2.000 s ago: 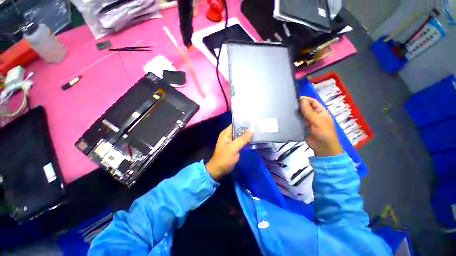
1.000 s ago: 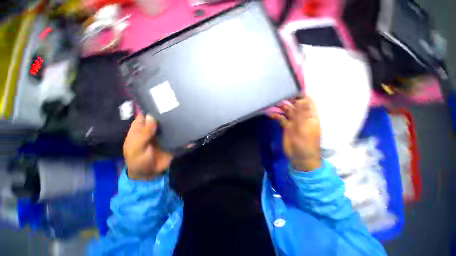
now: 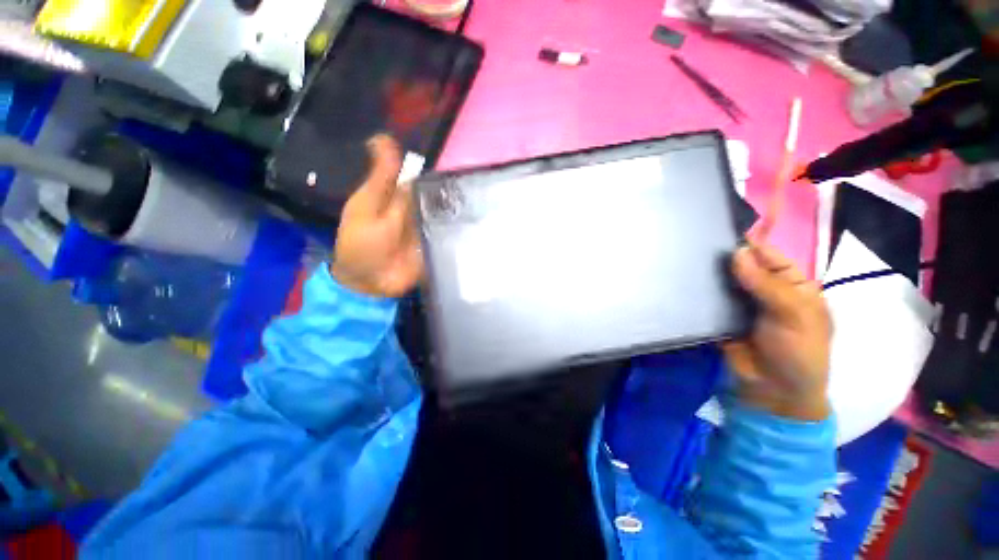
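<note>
A tablet-sized panel with a dark rim point(image 3: 592, 257) is held up in front of me, over the bench edge and my lap. Its face is washed out by a bright glare. My left hand point(image 3: 378, 230) is at its left edge, with the thumb raised and the fingers partly behind it. My right hand point(image 3: 783, 323) grips its right edge, thumb in front. Whether the opened tablet chassis lies under the panel or is joined to it is hidden.
A closed black tablet point(image 3: 378, 104) lies on the pink mat point(image 3: 624, 104) at the back left. Tweezers point(image 3: 707, 88), a dropper bottle point(image 3: 887, 96), a black-handled tool point(image 3: 893, 142) and a white sheet point(image 3: 871, 350) are beyond and to the right. A grey cylinder point(image 3: 181, 213) stands at left.
The view has swung left. The panel has turned from upright to lengthwise, and its white label is now lost in glare. The opened chassis seen on the mat earlier no longer shows.
</note>
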